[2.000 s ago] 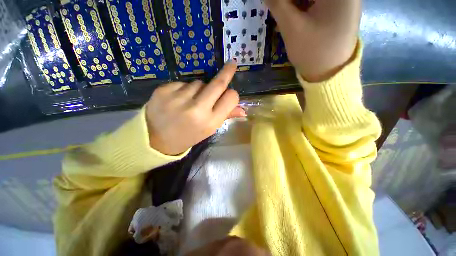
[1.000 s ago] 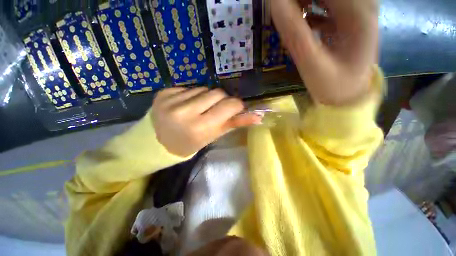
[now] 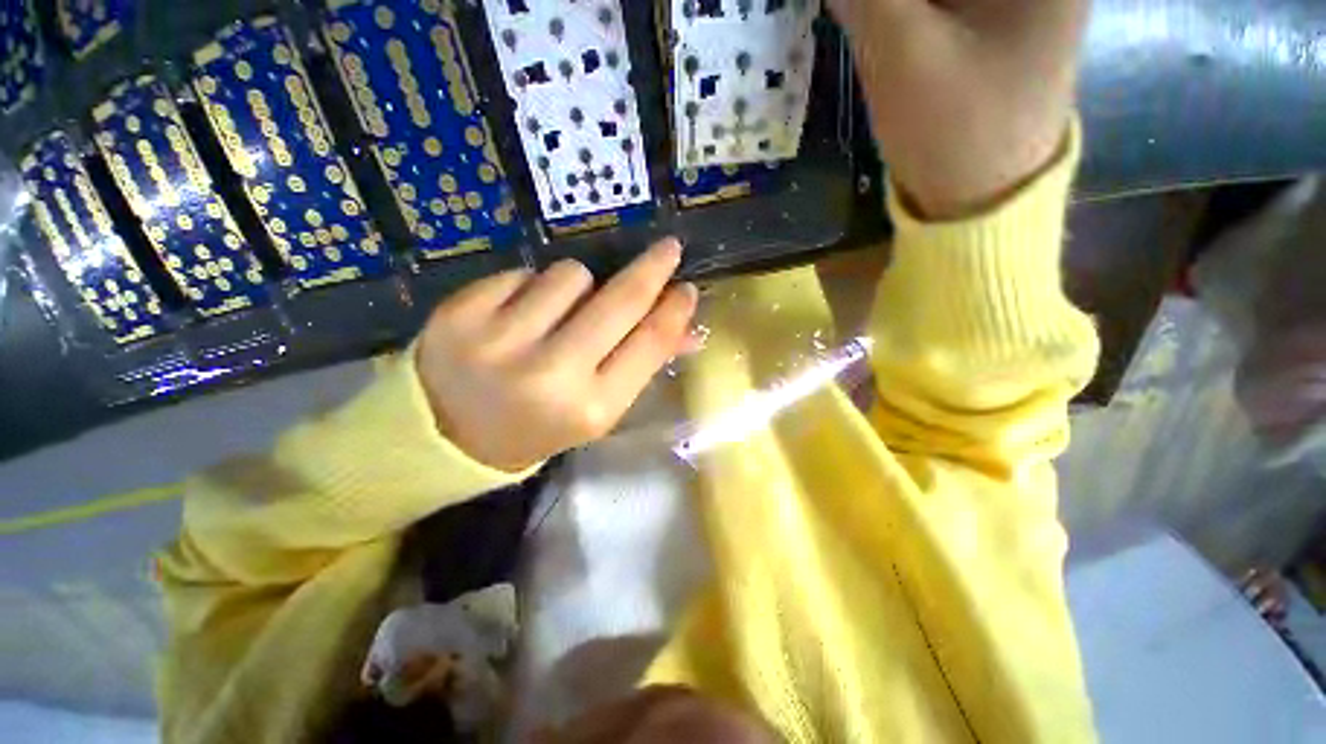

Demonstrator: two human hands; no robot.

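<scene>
A plastic tray (image 3: 422,284) holds a row of blue circuit boards (image 3: 422,124). One board is covered by a white adhesive pad (image 3: 572,109). The rightmost board (image 3: 713,182) has another white pad (image 3: 739,87) over it, with blue and gold showing at its lower end. My left hand (image 3: 538,371) is below the tray, thumb and fingers closed on a glossy clear film (image 3: 778,395). My right hand (image 3: 967,102) is at the top, right of the rightmost pad; its fingers are cut off by the picture's edge.
The dark green bench top (image 3: 1192,102) extends right of the tray. A yellow sweater covers my arms and lap. Part of another person (image 3: 1287,349) shows at the far right. A pale surface (image 3: 1163,654) is at the lower right, and a crumpled white thing (image 3: 436,647) lies at the lower left.
The tray and boards appear further left in view. A white pad now shows on the rightmost board. My right hand has moved up, and more film shows below my left fingers.
</scene>
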